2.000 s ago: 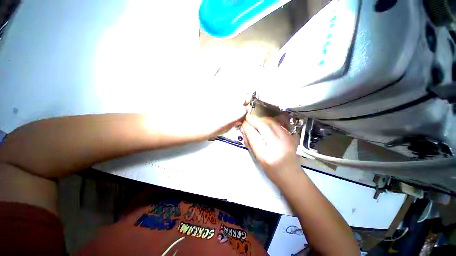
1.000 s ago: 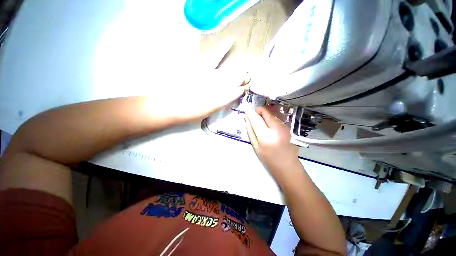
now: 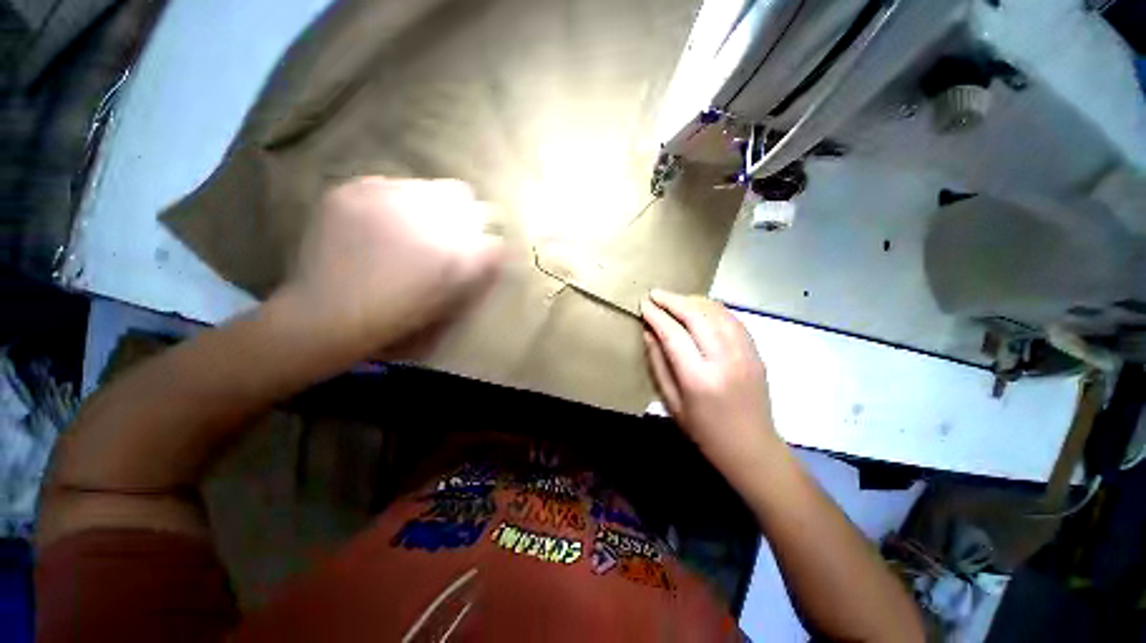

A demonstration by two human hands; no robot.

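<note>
A large brown fabric panel (image 3: 503,339) lies over the machine table, under the needle area and down to the front edge. A narrow dark line or folded edge crosses it, with a thread end beside it. My left hand (image 3: 392,258) is blurred and closed-looking above the panel's left part; whether it holds anything cannot be told. My right hand (image 3: 706,364) has its fingertips at the right end of the dark line, holding the panel there. The presser foot and needle (image 3: 662,173) are above the panel, partly lost in glare.
The white sewing machine head (image 3: 804,75) stands at the upper right, with a pale knob (image 3: 773,214) near it. The white table (image 3: 880,396) runs along the right front. Cables and small items show at lower right. A dark gap lies below the table's front edge.
The brown panel now spreads widely over the table. Both hands have come away from the needle area, the left hand to the left and the right hand lower. The view has shifted.
</note>
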